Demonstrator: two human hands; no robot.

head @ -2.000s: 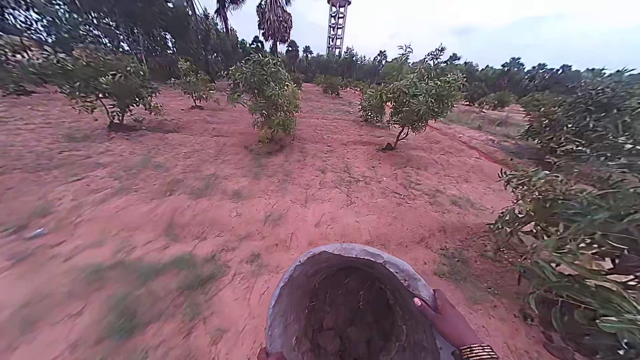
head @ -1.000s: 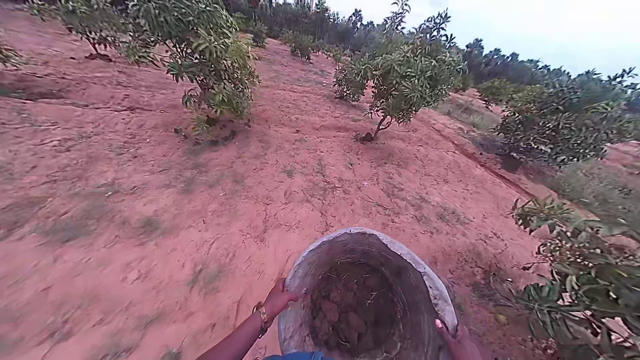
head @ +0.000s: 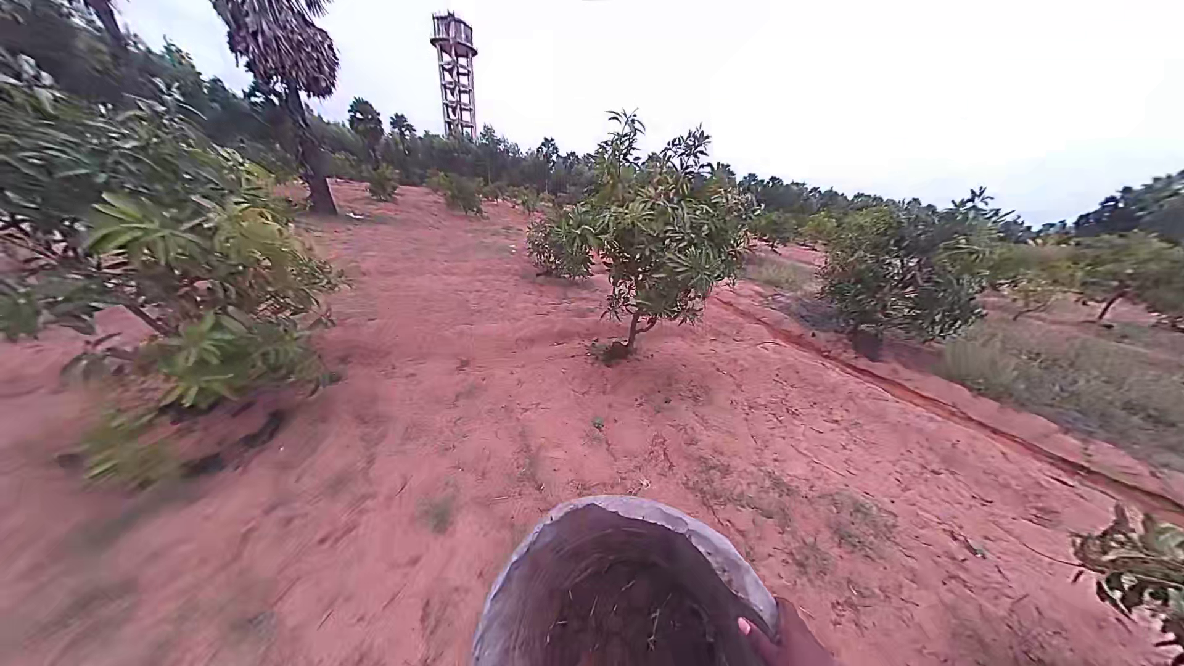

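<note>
A grey, round, wide-mouthed basin [head: 638,509] is at the bottom centre of the head view, its lower part cut off by the frame edge. Dark brown clumpy matter with bits of straw [head: 638,615] lies inside it. My right hand [head: 786,638] grips the basin's right rim, thumb over the inner side and fingers outside. My left hand is out of the frame.
A small leafy tree [head: 661,240] stands ahead on reddish soil. A leafy tree [head: 203,277] is close at left, with a palm [head: 301,120] behind it. A narrow furrow [head: 925,398] runs along the right. Leaves [head: 1138,564] reach in at lower right. A tower [head: 455,74] rises far off.
The view has tilted up and moved forward, so the trees ahead are nearer. My left hand, on the basin's left side one second ago, has left the view. My right hand stays on the rim.
</note>
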